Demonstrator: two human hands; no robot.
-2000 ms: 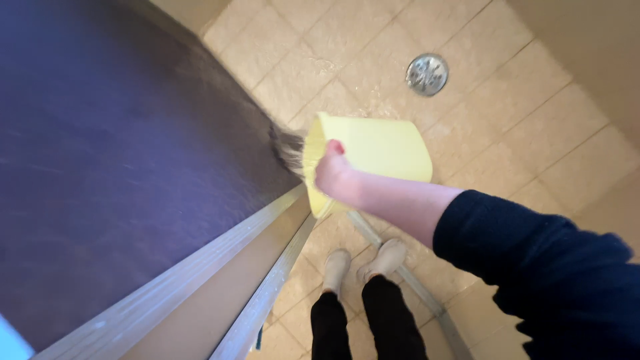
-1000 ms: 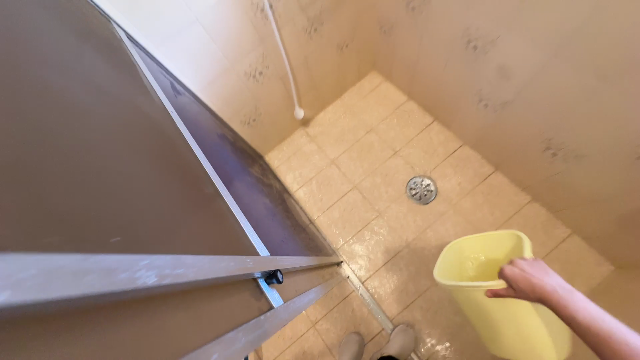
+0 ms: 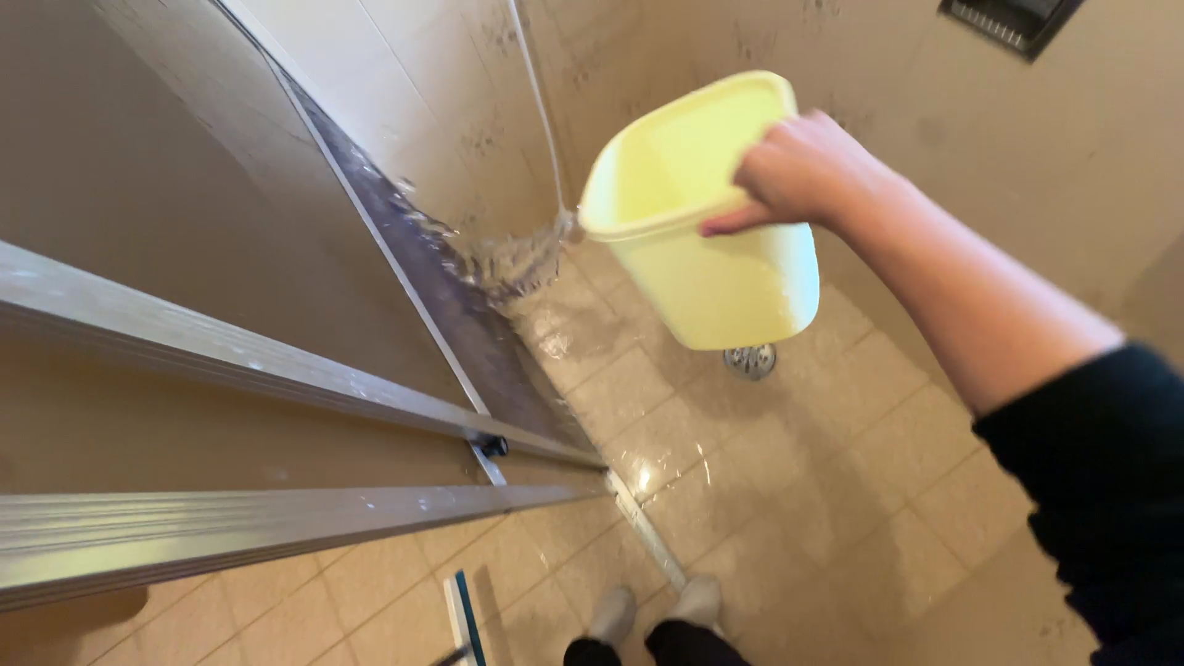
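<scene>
A pale yellow plastic bucket [image 3: 721,277] hangs tilted above the tiled shower floor, gripped at its rim by my right hand [image 3: 786,176]. Water [image 3: 518,264] is flying from the bucket's left side toward the dark lower panel of the shower enclosure [image 3: 444,296]. Just below the bucket, the round metal floor drain [image 3: 750,361] partly shows. My left hand is out of view.
Metal-framed shower door rails [image 3: 277,356] cross the left side. A metal threshold strip [image 3: 647,532] runs near my feet [image 3: 698,601]. A squeegee [image 3: 467,615] lies at the bottom. A white shower hose [image 3: 541,102] hangs along the wall. The floor tiles [image 3: 758,462] look wet.
From the lower right, my right hand has raised the bucket up and leftward relative to the drain, and water is now splashing out of it. The view has also shifted.
</scene>
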